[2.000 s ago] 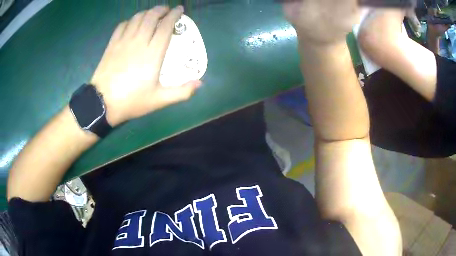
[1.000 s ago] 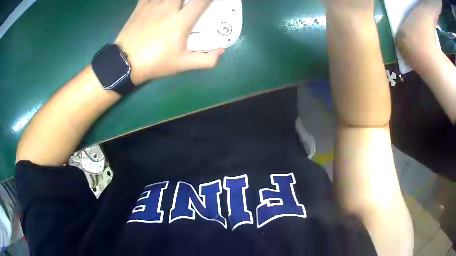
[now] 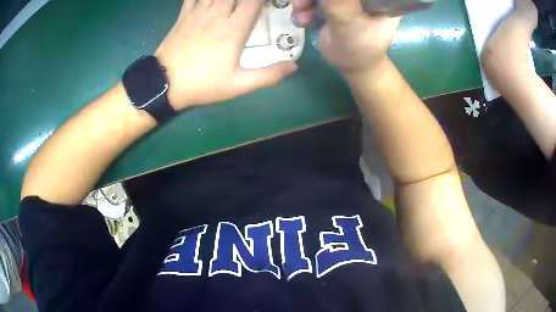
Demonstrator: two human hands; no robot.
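Note:
A white plastic housing (image 3: 268, 52) lies on the green bench at the top edge, its upper part cut off. Two round metal fittings show on it. My left hand (image 3: 213, 58), with a black watch on the wrist, lies over its left side, thumb along the near edge, and holds it. My right hand (image 3: 353, 36) is at the housing's right, partly cut off by the top edge. It grips a grey-black tool (image 3: 399, 5), seemingly the electric screwdriver. Its tip and any screw are hidden or out of the picture.
The green bench (image 3: 201, 137) has its near edge in front of my body. At the right are a neighbouring person's arm (image 3: 518, 73) and a white sheet (image 3: 488, 24). White and metal parts (image 3: 116, 210) show below the bench edge at the left.
My right hand has come left and down to the housing with the tool. The housing, under my left hand, now shows raised round metal fittings where a flatter face showed a second ago.

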